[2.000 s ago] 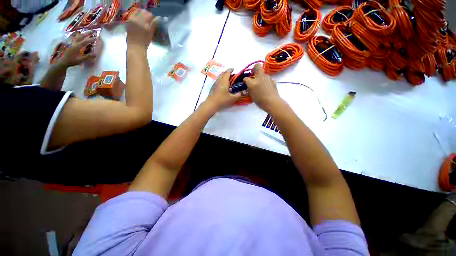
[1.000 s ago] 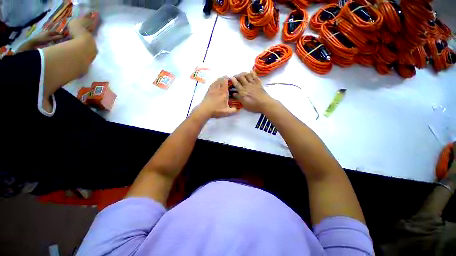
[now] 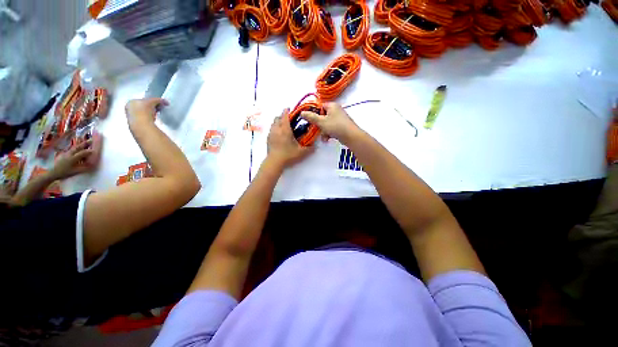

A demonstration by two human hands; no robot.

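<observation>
An orange coiled cable (image 3: 312, 138) with black parts in its middle stands between my hands on the white table. My left hand (image 3: 284, 140) grips its left side. My right hand (image 3: 332, 122) holds its right side, with the thumb over the black parts. An orange loop sticks up at the coil's top. A label sheet (image 3: 352, 172) with a row of black bars lies beside my right forearm, which partly covers it. Another orange coil (image 3: 337, 76) lies just behind, tied with a pale band.
A heap of orange coils (image 3: 434, 27) fills the back. A yellow-green strip (image 3: 435, 107) and a thin dark strand (image 3: 406, 120) lie right. Orange-white cards (image 3: 213, 140) lie left. A neighbour's arm (image 3: 146, 196) reaches to clear packaging (image 3: 177, 95); grey stacked packaging (image 3: 159, 30) stands at upper left.
The view has shifted. The coil's black middle now shows more between my hands, and an orange loop stands at its top. The neighbour's hand has moved to the clear packaging.
</observation>
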